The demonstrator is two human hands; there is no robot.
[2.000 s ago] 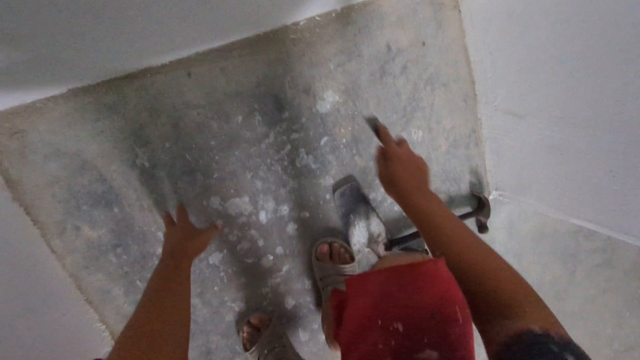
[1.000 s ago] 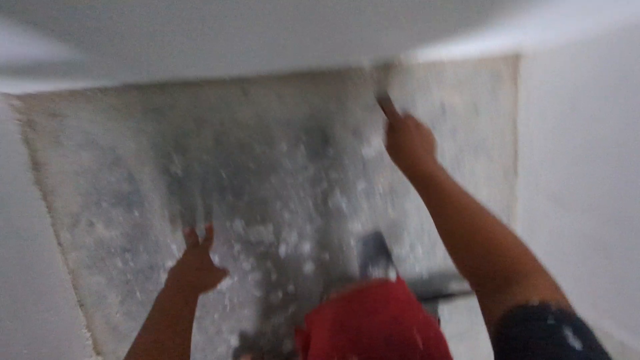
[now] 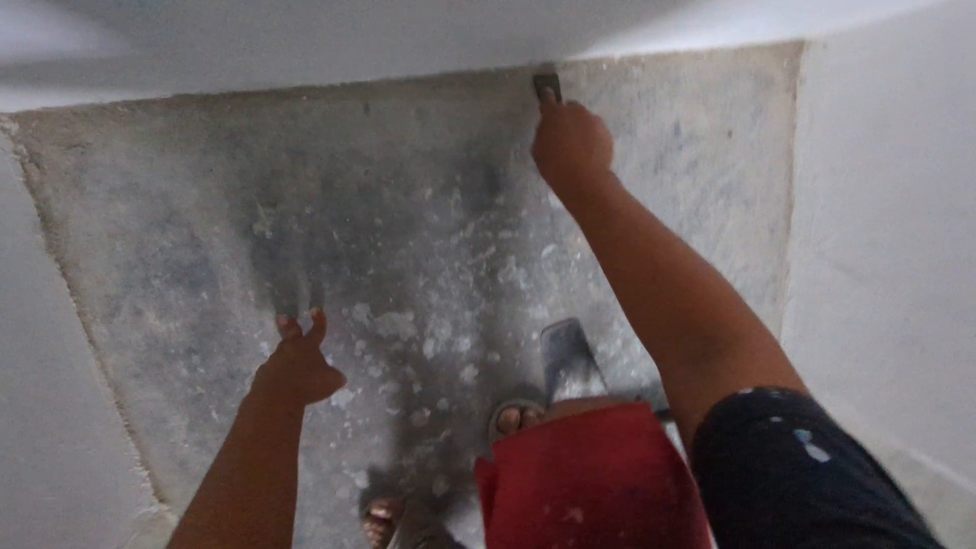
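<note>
My right hand [image 3: 573, 141] is closed around a small dark flat tool [image 3: 547, 85], perhaps a scraper or putty knife, one finger laid along it. The tool is at the foot of the white wall [image 3: 366, 46], where wall and floor meet. My left hand [image 3: 297, 362] holds nothing; its fingers are spread over the grey concrete floor [image 3: 427, 252], which bears white spots. Whether the left fingertips touch anything cannot be told. A grey flat blade-like object [image 3: 568, 354] lies by my foot, its near end hidden behind my red shorts [image 3: 595, 480].
White walls stand at the left [image 3: 46, 343] and right [image 3: 884, 229], with rough edges along the floor. My sandalled feet [image 3: 518, 415] are below. A dark bar, mostly hidden, shows beside the right forearm.
My right hand has moved forward with the tool to the base of the far wall. The hammer seen at the right two seconds ago is now mostly hidden. The view has shifted.
</note>
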